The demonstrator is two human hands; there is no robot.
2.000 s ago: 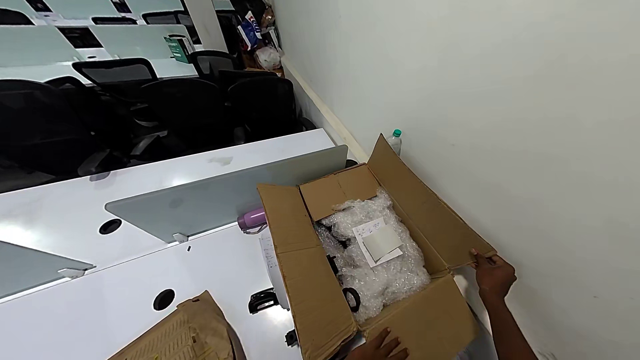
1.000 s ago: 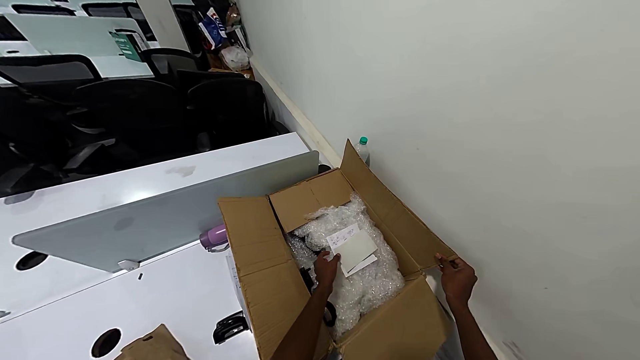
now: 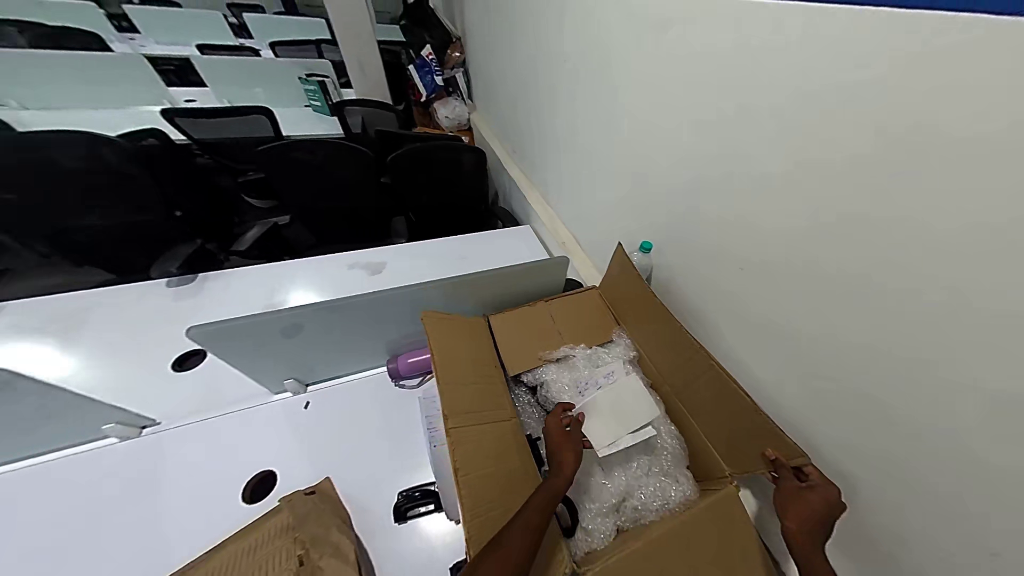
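Note:
An open cardboard box (image 3: 480, 400) stands on the white desk, filled with bubble wrap (image 3: 632, 488). On the wrap lie folded white papers (image 3: 620, 412), one bearing handwriting. My left hand (image 3: 565, 444) reaches over the box's left flap and has its fingers at the left edge of the papers, thumb and fingertips close to them. With fingers and thumb, my right hand (image 3: 804, 504) grips the near corner of the box's right flap (image 3: 704, 384). Dark items, one a black loop (image 3: 567, 517), show partly between the wrap and the box's left side.
Left of the box are a purple bottle (image 3: 410, 365), a black object (image 3: 417, 503) and a brown paper package (image 3: 296, 536). A grey divider (image 3: 384, 324) stands behind. The wall (image 3: 760, 200) rises at the right, with a green-capped bottle (image 3: 643, 260) beside it. Black chairs (image 3: 320, 192) stand beyond.
My left hand has moved from the box's near flap to the papers, and the papers now lie at a different angle. My right hand stays on the right flap.

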